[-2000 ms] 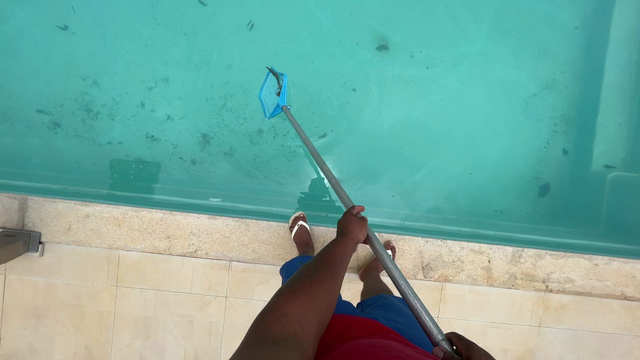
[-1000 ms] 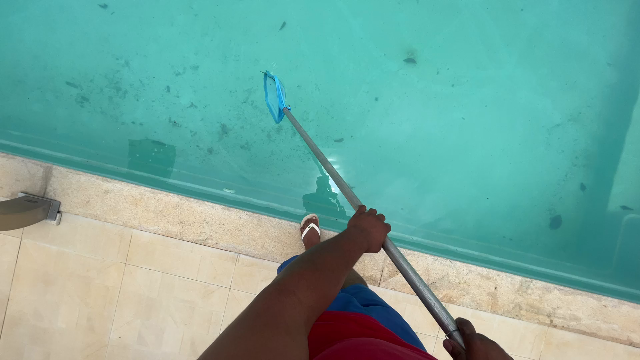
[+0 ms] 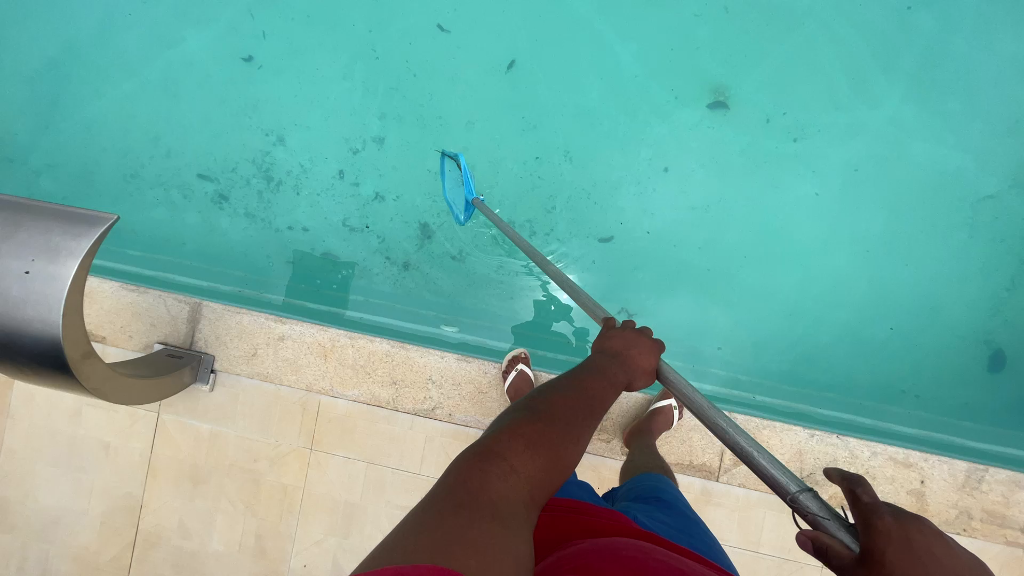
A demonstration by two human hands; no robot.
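Observation:
A pool skimmer's blue net frame (image 3: 458, 188) is over the turquoise pool water, left of the view's middle, with a thin dark piece of debris at its upper end. Its long grey metal pole (image 3: 732, 432) runs down to the lower right. Around the pole's middle stretch, above the feet, my left hand (image 3: 628, 354) is closed. At the pole's near end is my right hand (image 3: 896, 528), its thumb and forefinger spread apart on either side of the pole; the remaining fingers are hidden. A thin wire loop (image 3: 800, 506) wraps the pole beside it.
My feet, in white flip-flops (image 3: 518, 374), stand on the stone pool edge (image 3: 360, 364). Beige tiles (image 3: 232, 472) lie behind it. A curved metal fixture (image 3: 48, 280) juts in at the left. Dark debris (image 3: 718, 105) shows in several spots in the pool.
My right hand has loosened its grip, its forefinger lifting off the pole's end. The blue net frame appears narrower than two seconds ago. The view has shifted, showing more of the metal fixture.

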